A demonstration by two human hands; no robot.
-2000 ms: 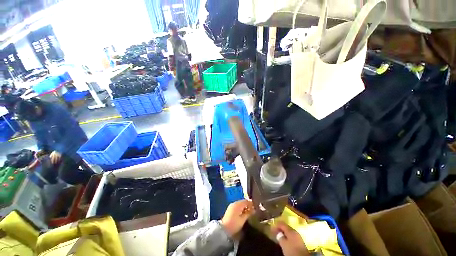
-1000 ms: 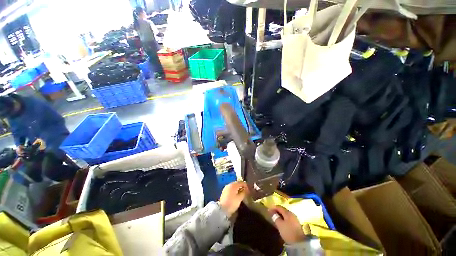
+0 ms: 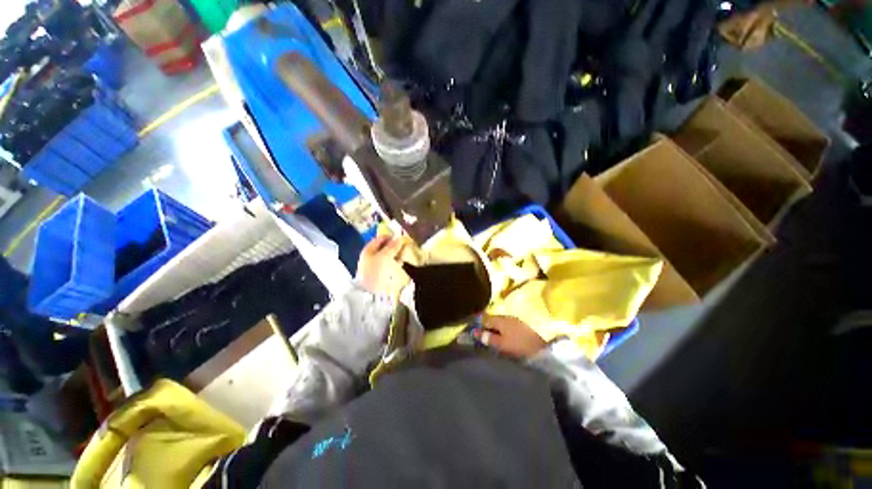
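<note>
A yellow bag (image 3: 468, 250) lies mouth-open under the press head (image 3: 421, 196), its dark brown inside facing me. My left hand (image 3: 384, 265) holds its upper left edge just below the head. My right hand (image 3: 512, 336) is at the bag's lower right edge, near my body, fingers bent on it. The blue press (image 3: 287, 95) reaches toward me, with a greyish cup (image 3: 401, 143) on its head. No fastener can be made out. The bag hides part of my left sleeve.
A blue bin (image 3: 621, 336) holding yellow bags (image 3: 598, 287) stands right of the press. Open cartons (image 3: 669, 215) are beyond it. At left are a white crate (image 3: 119, 353) of black pieces, a pale board (image 3: 250, 377), yellow bags (image 3: 163, 439) and blue crates (image 3: 72, 258).
The view has tilted down and turned right. The bag's open brown mouth now shows between my hands. My right hand has come back toward my body, away from the press head.
</note>
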